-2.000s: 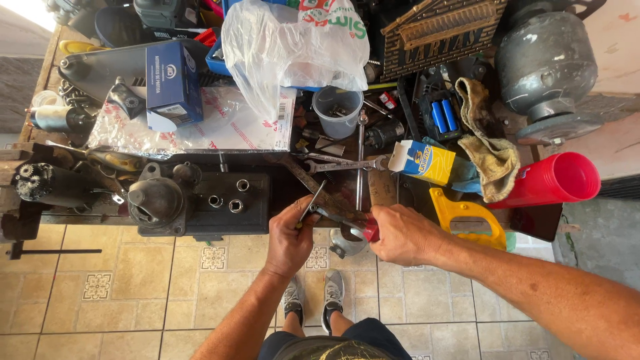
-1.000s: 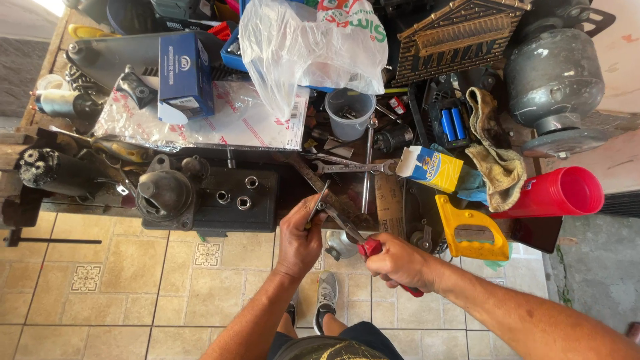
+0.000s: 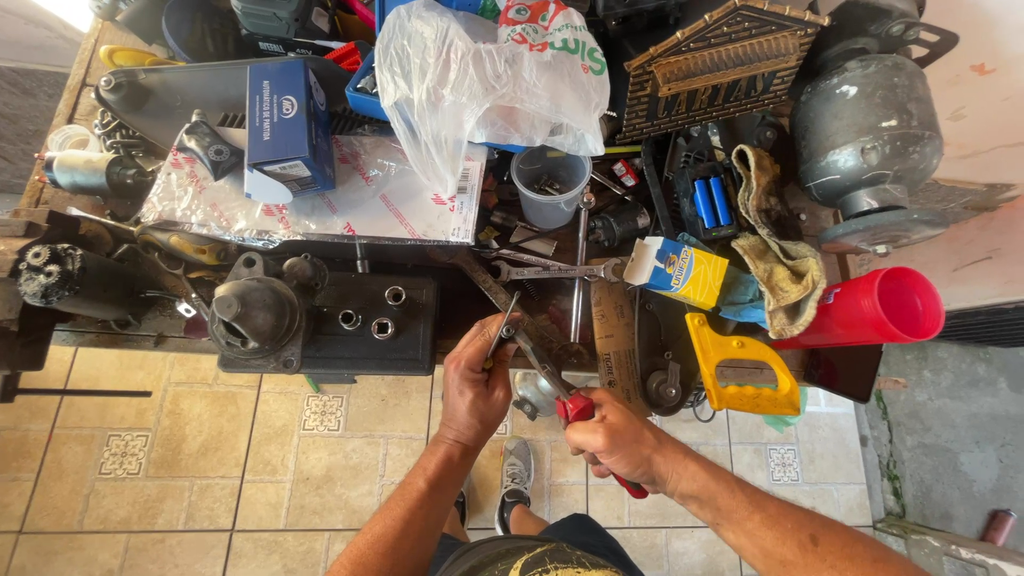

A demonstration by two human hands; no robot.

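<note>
My left hand [image 3: 478, 384] pinches a small part with a thin metal rod [image 3: 502, 330] sticking up from it; the fingers hide much of it. My right hand [image 3: 612, 436] is closed around red-handled pliers [image 3: 574, 408], whose long jaws reach up and left to the small part. Beyond the hands, a combination wrench [image 3: 560, 272] and a long socket wrench [image 3: 581, 276] lie on the bench. Several sockets [image 3: 383, 328] rest on a black case [image 3: 320, 352] at left, beside a grey metal starter housing [image 3: 256, 308].
A clear plastic tub [image 3: 550, 192] holds small metal parts. Nearby lie a yellow-and-blue box [image 3: 680, 272], a yellow saw handle [image 3: 744, 400], a red plastic cup [image 3: 872, 308] and a stained glove [image 3: 780, 264]. A bench grinder [image 3: 868, 136] stands at right. A blue box [image 3: 280, 128] sits on plastic-wrapped packaging [image 3: 320, 216].
Both hands stay together in front of the bench with the pliers and the small part. The pliers have turned: their handles now point more toward me, their jaws up and left.
</note>
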